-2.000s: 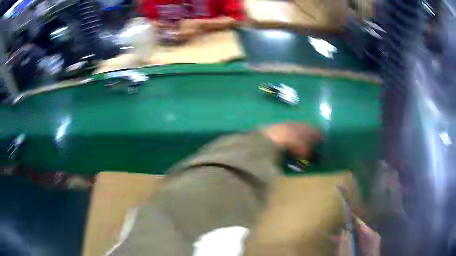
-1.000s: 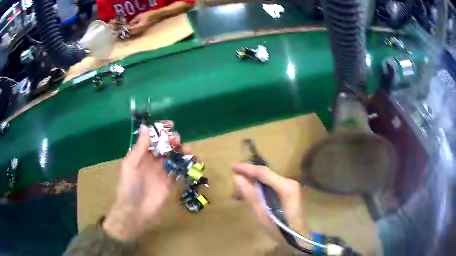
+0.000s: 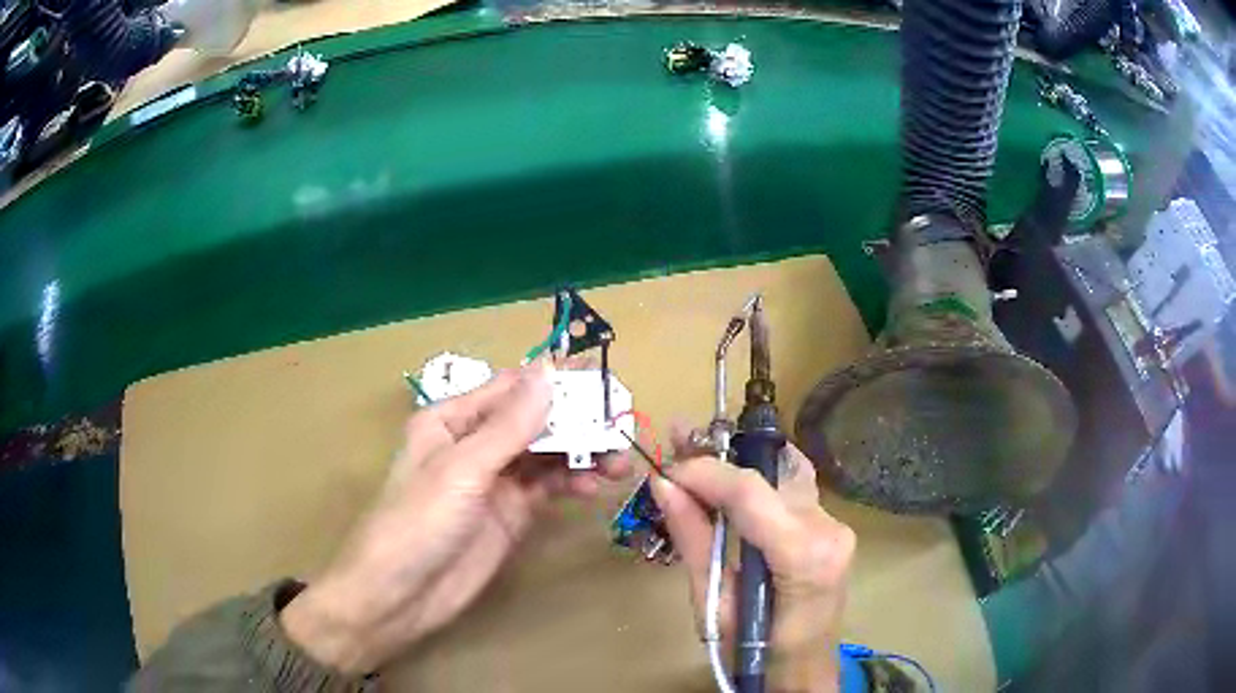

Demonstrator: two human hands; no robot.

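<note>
My left hand (image 3: 441, 508) holds a white plastic housing (image 3: 586, 406) over the cardboard sheet. A black triangular piece (image 3: 583, 322) stands above it on a green and a black wire. My right hand (image 3: 766, 548) holds a black soldering iron (image 3: 756, 501), tip up, with the silvery feed tube (image 3: 720, 393) beside it. Its thumb and finger pinch a black lead wire (image 3: 643, 454) at the housing's right edge; a red wire curves beside it. A circuit board (image 3: 641, 525) hangs below, partly hidden. A white roundish part (image 3: 453, 376) shows behind my left fingers.
The cardboard sheet (image 3: 271, 447) lies before the green belt (image 3: 447, 176). Two wired assemblies (image 3: 732, 62) (image 3: 305, 71) lie on the belt. A fume hood (image 3: 935, 427) on a ribbed hose (image 3: 957, 122) stands right of my right hand. A solder reel (image 3: 1109, 179) sits behind it.
The housing has moved right and is turned flat between both hands. My right hand has come in to pinch a wire, with the iron now upright. The view has shifted and the other person is out of view.
</note>
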